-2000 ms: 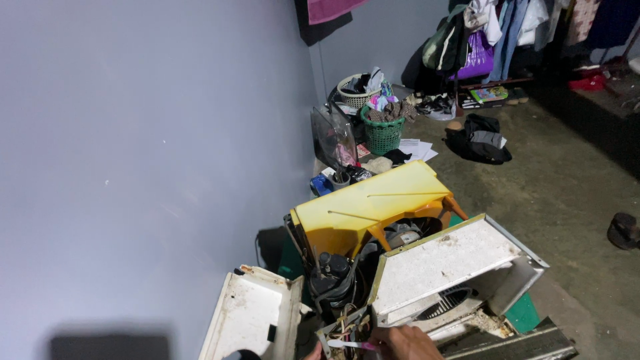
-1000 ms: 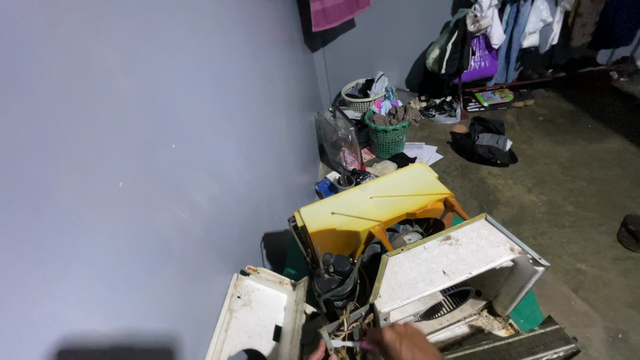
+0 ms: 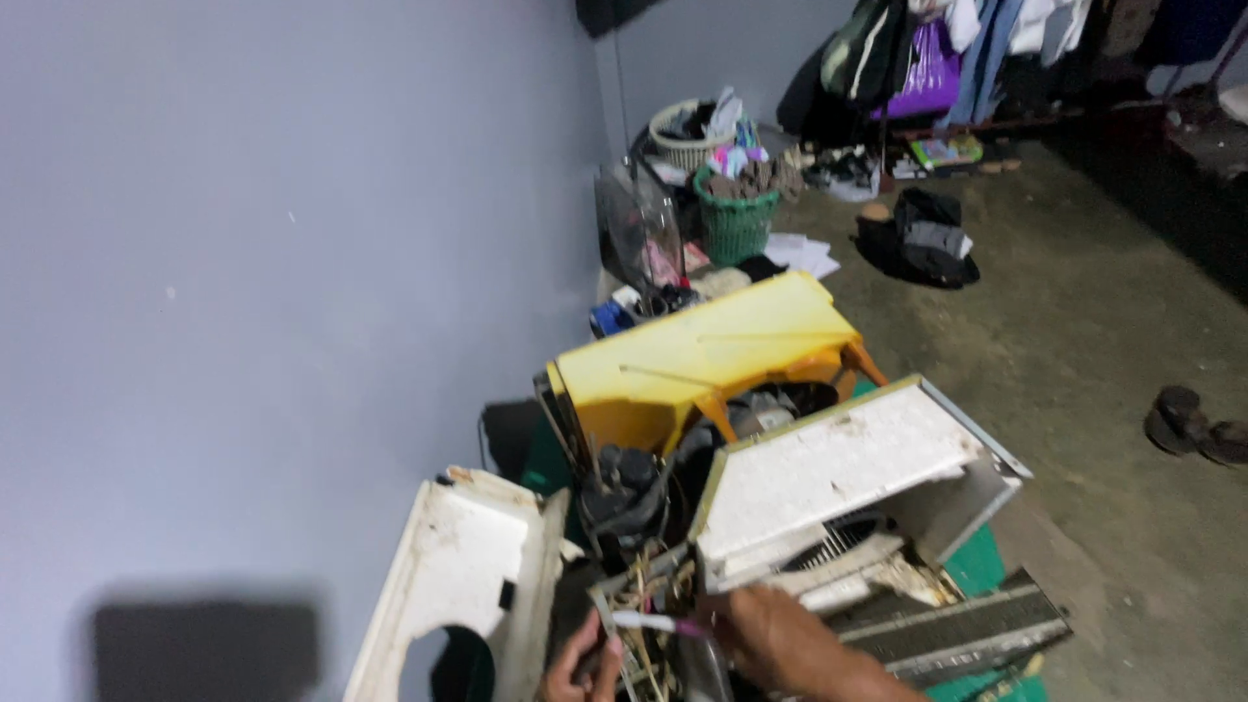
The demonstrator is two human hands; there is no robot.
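Observation:
At the bottom centre, my right hand (image 3: 770, 634) is closed on a slim white and purple brush-like tool (image 3: 648, 621), whose white end lies over a metal frame with tangled wires (image 3: 639, 585). Just left of that white end, the fingers of my left hand (image 3: 585, 663) touch the edge of the frame. Behind the wires stands a black compressor-like part (image 3: 629, 487). To the right of it is a dirty white housing (image 3: 829, 468) of an opened appliance, with a blower wheel (image 3: 843, 541) partly visible inside.
A white panel with a round cutout (image 3: 448, 546) leans at the left by the grey wall (image 3: 292, 292). A yellow plastic cover (image 3: 702, 341) lies behind the compressor-like part. Finned metal (image 3: 965, 624) is at lower right. Farther back are a green basket (image 3: 738, 219) and a black bag (image 3: 921, 239) on the floor.
The right hand and the tool stay over the wired frame, with only small shifts. The left hand's fingers show more now. The view has moved slightly.

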